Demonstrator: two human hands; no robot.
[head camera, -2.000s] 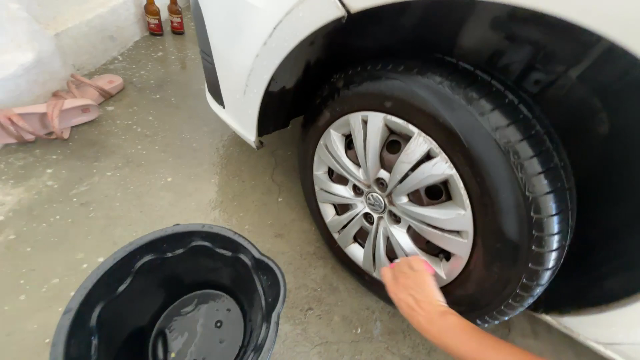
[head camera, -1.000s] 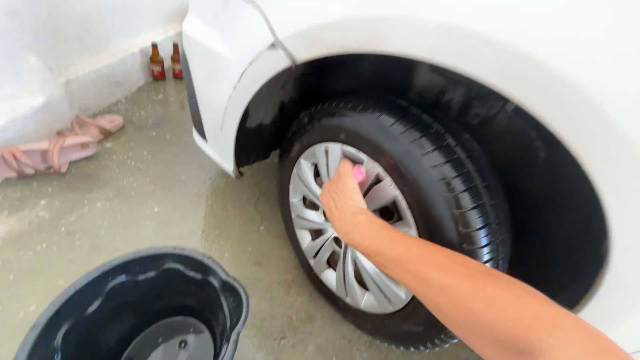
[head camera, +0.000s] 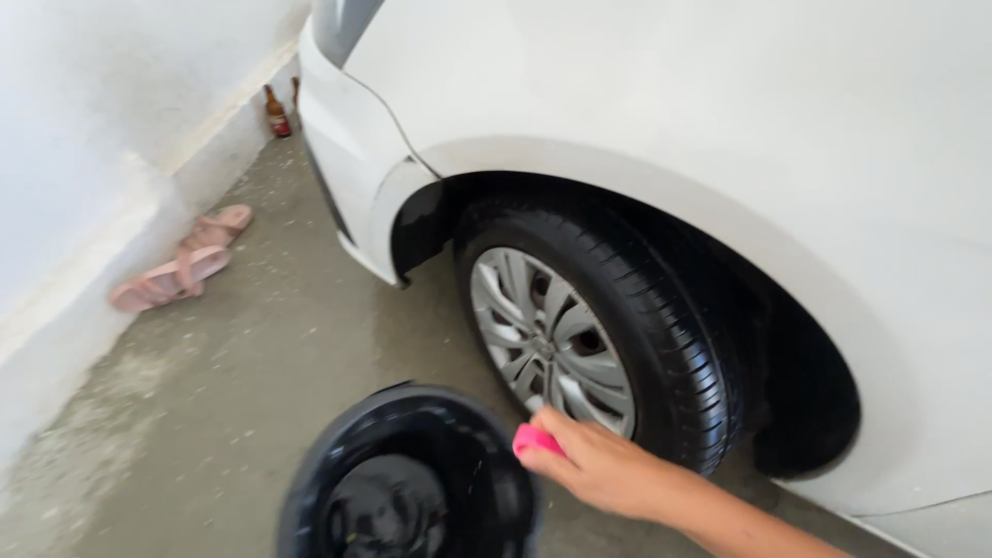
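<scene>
My right hand (head camera: 601, 465) is closed around a bright pink object (head camera: 538, 442), of which only one end shows; its kind cannot be told. The hand is in front of the lower part of the silver wheel cover (head camera: 544, 345), beside the right rim of a black plastic tub (head camera: 310, 457). A little water lies in the bottom of the tub. The black tire (head camera: 666, 341) looks wet and its tread shines, under the wheel arch of a white car (head camera: 659, 101). My left hand is outside the view.
A pair of pink sandals (head camera: 167, 279) lies on the wet concrete floor (head camera: 256, 364) by the white wall (head camera: 85, 116). Brown glass bottles (head camera: 277, 115) stand in the corner, one partly hidden behind the car's bumper (head camera: 341, 147).
My right hand has moved down from the wheel cover's upper part to beside the tub, still holding the pink object. The view has shifted.
</scene>
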